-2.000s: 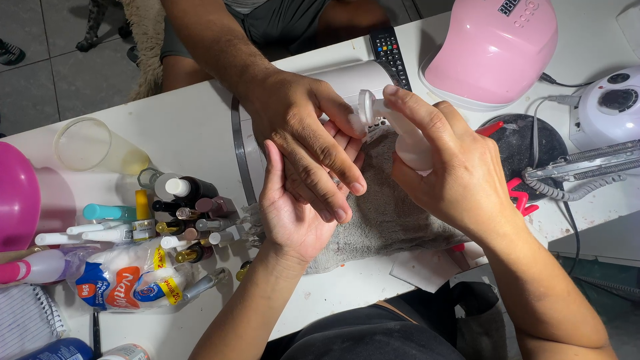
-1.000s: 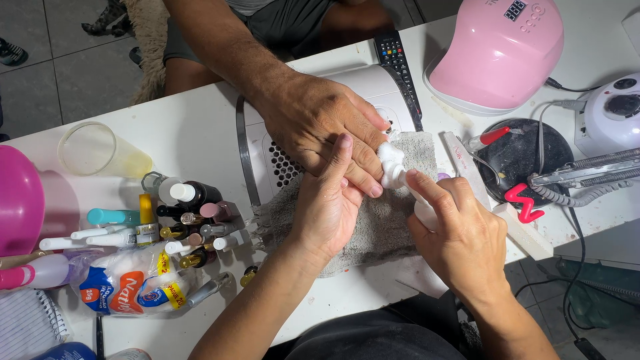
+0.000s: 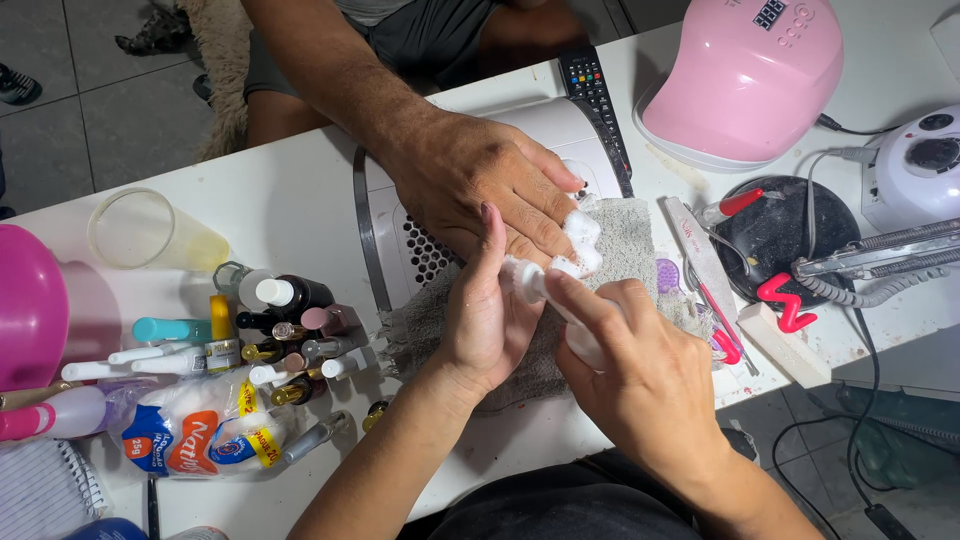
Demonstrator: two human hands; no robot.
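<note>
My right hand (image 3: 637,360) grips a whitish bottle (image 3: 585,341), its ridged white nozzle (image 3: 525,279) pointing toward my left palm. My left hand (image 3: 487,315) is upright with the palm turned to the nozzle, thumb raised, beside another person's hand (image 3: 487,176). That hand lies palm down over a white nail dust collector (image 3: 390,217), with white foam (image 3: 581,244) along its fingertips. A grey towel (image 3: 626,232) lies beneath the hands. Whether my left fingers touch the other hand is partly hidden.
Left: nail polish bottles (image 3: 304,296), a cotton bag (image 3: 202,435), a plastic cup (image 3: 131,229), a spiral notebook (image 3: 45,487). Right: a pink nail lamp (image 3: 742,82), a remote control (image 3: 592,90), a nail file (image 3: 701,255), a black round dish (image 3: 787,225), a metal lamp arm (image 3: 885,251).
Foam has appeared on the other person's fingertips since the earliest frame. Since one second ago, the bottle's nozzle has moved from those fingertips to my left palm, and my left hand has let go of their fingers.
</note>
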